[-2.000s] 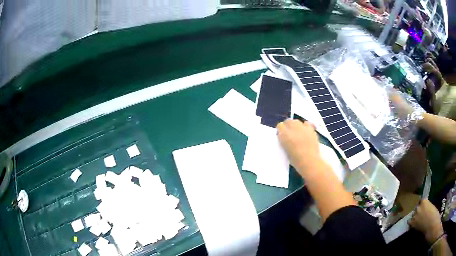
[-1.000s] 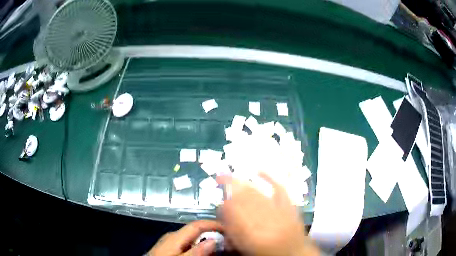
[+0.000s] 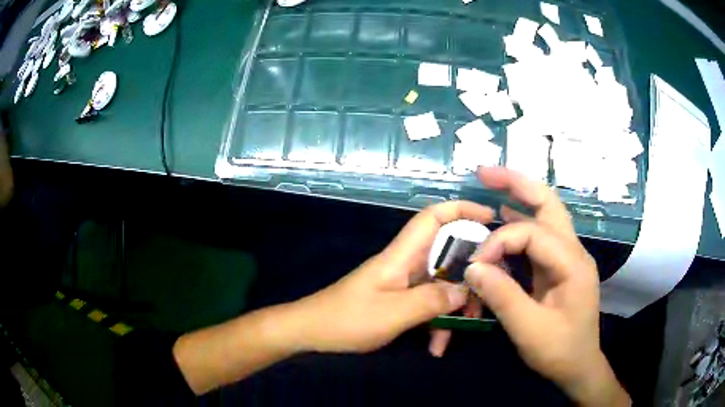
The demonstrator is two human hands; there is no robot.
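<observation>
My left hand (image 3: pixel 374 294) holds a round white disc (image 3: pixel 442 237) over the dark lap, below the bench edge. A black pad (image 3: pixel 445 254) lies on the disc, with a silver-grey piece (image 3: pixel 463 256), perhaps a battery cell, beside it. My right hand (image 3: pixel 540 278) has thumb and index fingertips closed on the right edge of the silver-grey piece; its other fingers are raised. A green circuit board strip (image 3: pixel 465 323) shows under the hands. The wires are mostly hidden.
A clear blister tray (image 3: pixel 318 179) lies behind the hands, with heaped white squares (image 3: pixel 568 103) and a yellow tape piece (image 3: pixel 411 96). A wide white paper strip (image 3: pixel 676 167) curls over the bench edge. An assembly pile (image 3: pixel 83 28), a single disc assembly (image 3: pixel 103 91) and a black cable (image 3: pixel 168 95) are left.
The view has turned down. My right hand has gone from the loose sheets at the right to the disc in my left hand. The disc now shows a black pad and silver-grey piece.
</observation>
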